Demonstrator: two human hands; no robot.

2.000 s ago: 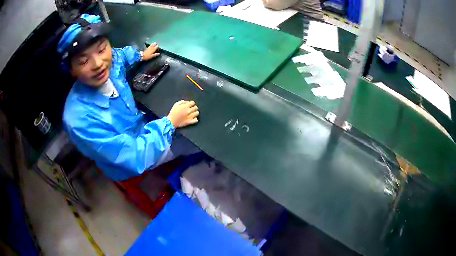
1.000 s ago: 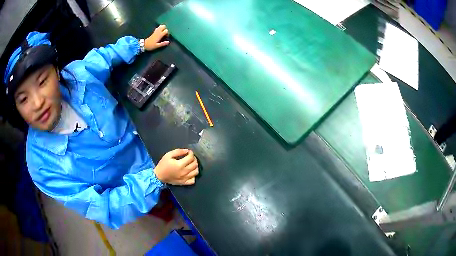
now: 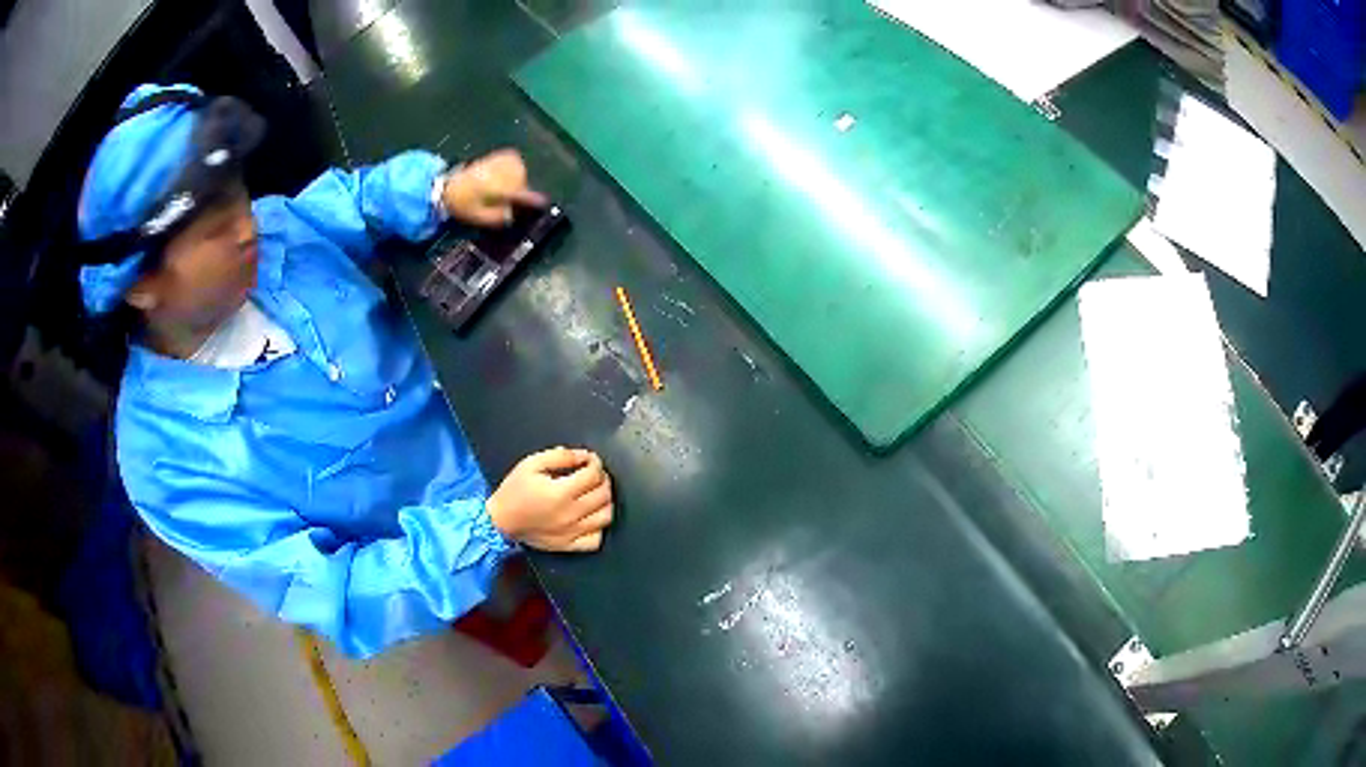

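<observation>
Neither of my hands is in view. In front of me a black phone tray (image 3: 468,285) lies on the dark green bench (image 3: 704,435), near its left edge, with a phone-like dark piece in it. An orange pry stick (image 3: 640,339) lies on the bench to the right of the tray. A co-worker in a blue smock and blue cap (image 3: 285,420) sits at the left. One of their hands, slightly blurred, is over the tray's far end; the other rests loosely closed on the bench edge.
A raised lighter green board (image 3: 839,210) lies at the back. White backing sheets (image 3: 1166,412) lie to its right, with another white sheet (image 3: 1216,195) beyond. A metal rod (image 3: 1326,577) is at the right edge. A blue crate (image 3: 524,734) stands below the bench at the bottom.
The co-worker's far hand has moved from beside the green board onto the tray, and their head has turned toward it. My view has swung down and closer to the bench.
</observation>
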